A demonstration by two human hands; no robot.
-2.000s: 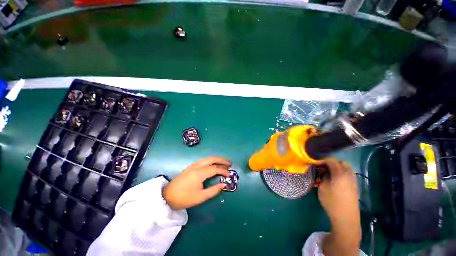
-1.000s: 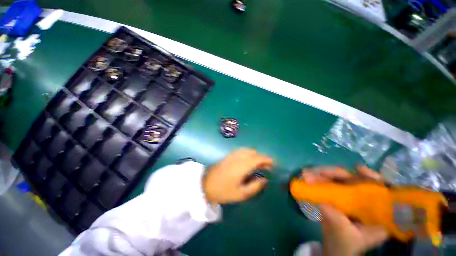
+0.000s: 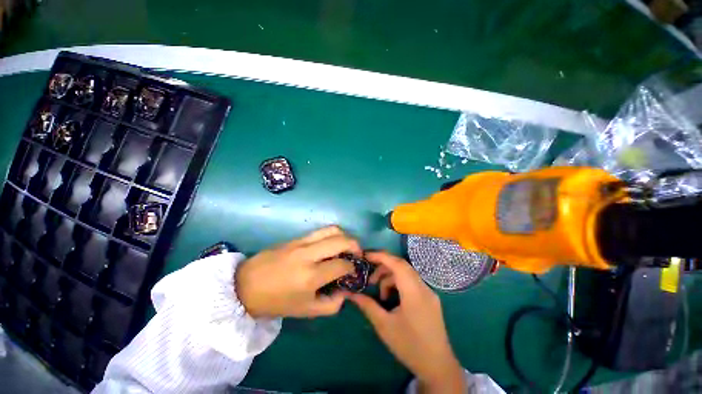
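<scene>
A small squarish black device housing with a shiny inside is held between my two hands low in the middle of the view. My left hand grips it from the left with thumb and fingers. My right hand touches its right side with thumb and fingertips. The fingers cover much of the housing. The orange electric screwdriver hangs untouched at the right, its nose pointing left. The silver-grey screw plate lies partly under it. Another housing lies on the green bench above my left hand.
A black blister tray with several units is at the left. Another dark piece lies by my left sleeve. A clear bag and small white specks lie beyond the screwdriver. A black box and cables are at the right.
My right hand has let go of the orange screwdriver and moved left to the housing at my left hand. The view has turned and shifted, so tray and bench items appear displaced.
</scene>
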